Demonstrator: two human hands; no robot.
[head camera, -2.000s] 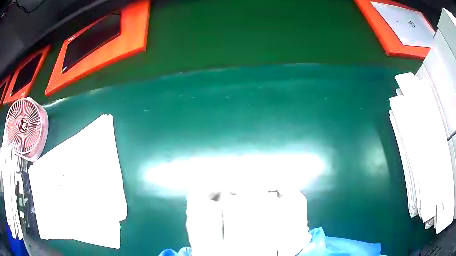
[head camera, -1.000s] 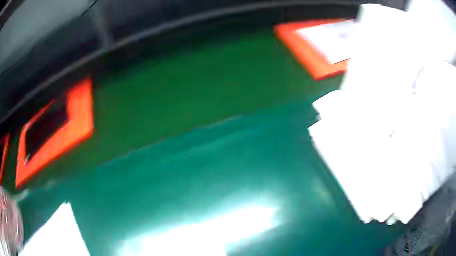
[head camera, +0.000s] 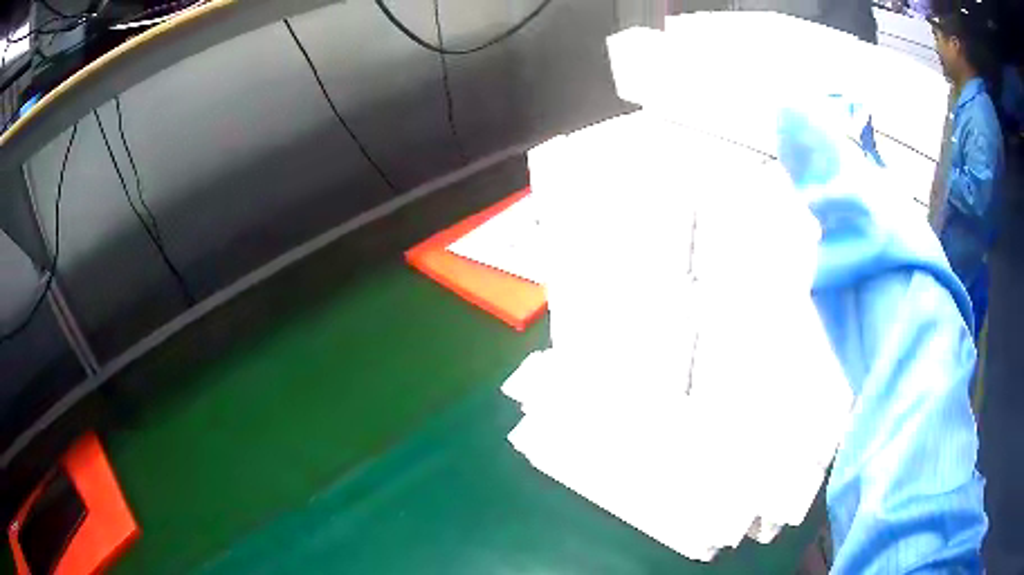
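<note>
Tall white layered stacks of card inserts (head camera: 663, 427) fill the centre right, with uneven lower edges and strong glare. More white card or boxes (head camera: 775, 56) stand behind them. My right arm, in a light blue striped sleeve (head camera: 904, 382), reaches up from the lower right over the stacks. My right hand blends into the white near the cuff, so its fingers and any hold cannot be made out. My left hand is out of the picture.
An orange-red pad (head camera: 494, 294) bearing a white bag (head camera: 505, 242) lies left of the stacks. Another pad (head camera: 110, 511) holds a black device (head camera: 54, 522) at lower left. A grey partition (head camera: 326, 124) with cables runs behind. A person in blue (head camera: 975, 146) stands far right.
The view has swung right and up. My right arm now shows over the stacks. The pink fan, the left bag stack and the white piece near my body have left the view.
</note>
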